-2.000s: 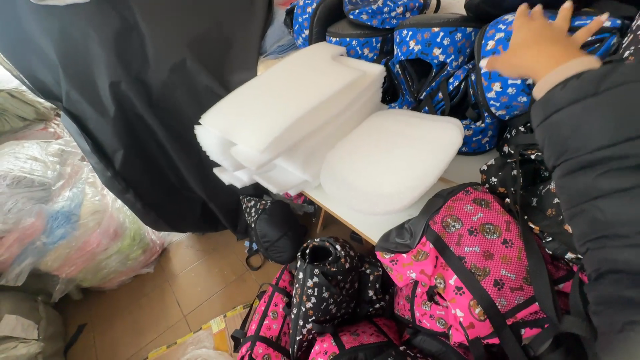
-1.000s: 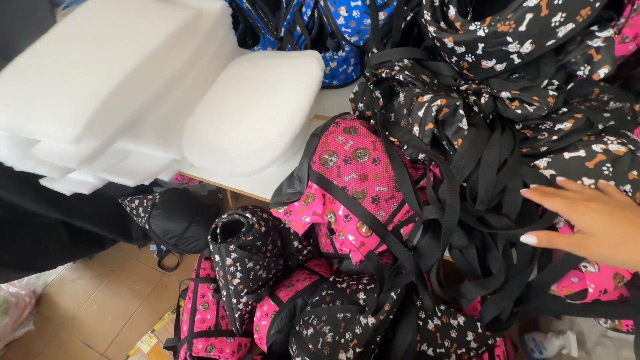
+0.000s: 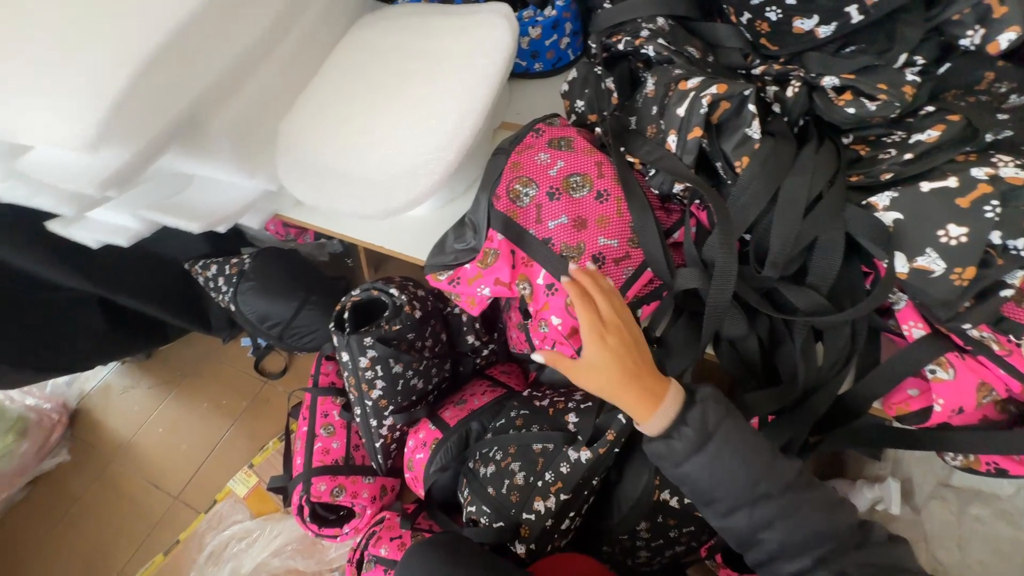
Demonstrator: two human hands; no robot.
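Note:
My right hand, in a dark padded sleeve, reaches in from the lower right with its fingers spread. Its fingertips lie at or just over a pink mesh pet carrier bag with a dog, bone and paw print and black straps; whether they touch is not plain. Just left of the hand stands a black printed bag with a round opening. Under the wrist is another black printed bag. Black webbing straps lie tangled to the right. My left hand is out of sight.
White padding sheets and a rounded white pad stack sit on the white table. Black printed fabric pieces heap at the right. Below are more pink bags, clear plastic and a tiled floor.
My right hand was over the blue bags, then near the black straps at the right; now it is at the pink bag. The view has swung right and down.

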